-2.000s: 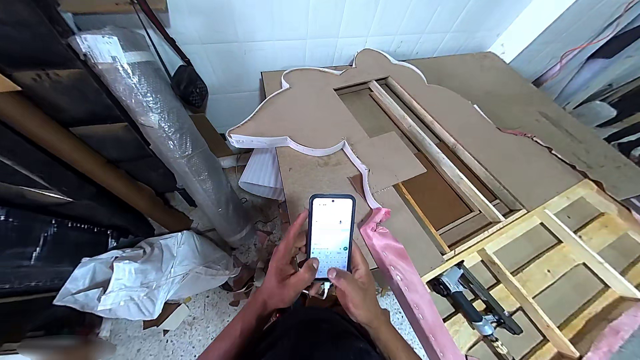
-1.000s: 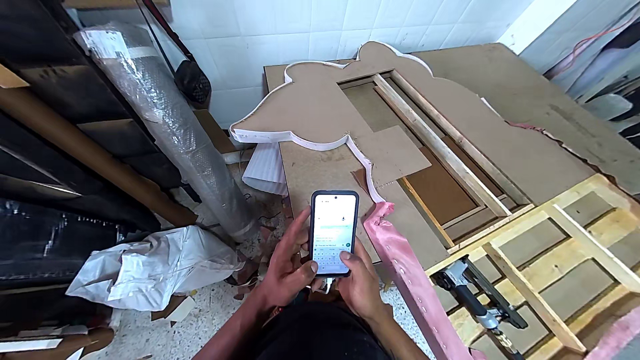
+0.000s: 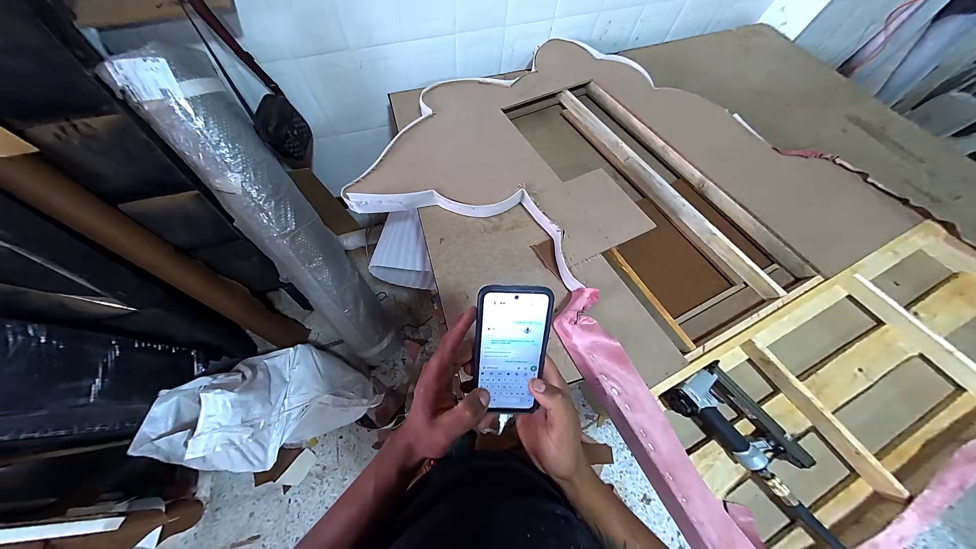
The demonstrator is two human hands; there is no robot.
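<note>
A smartphone point(image 3: 513, 349) in a dark case is held upright between both hands, its lit screen showing a chat and an on-screen keyboard. My left hand point(image 3: 450, 389) grips its left edge, the thumb at the lower left corner. On the right side, my right hand point(image 3: 553, 419) holds the phone with its thumb over the keyboard's edge. Beyond the phone lies a curvy-edged board panel point(image 3: 473, 152) trimmed with a white strip. Pink fabric point(image 3: 625, 404) covers the frame edge just right of my right hand. A pneumatic stapler point(image 3: 732, 427) rests on the wooden slat frame point(image 3: 801, 389).
A bubble-wrapped roll point(image 3: 244, 198) leans at the left, near a black shoulder bag point(image 3: 283, 128) hanging by the tiled wall. A white sack point(image 3: 252, 408) lies on the speckled floor among scraps. The panel rests on a large board-topped table point(image 3: 839, 99).
Both hands keep hold of the phone. My right thumb has shifted a little at the phone's lower right edge.
</note>
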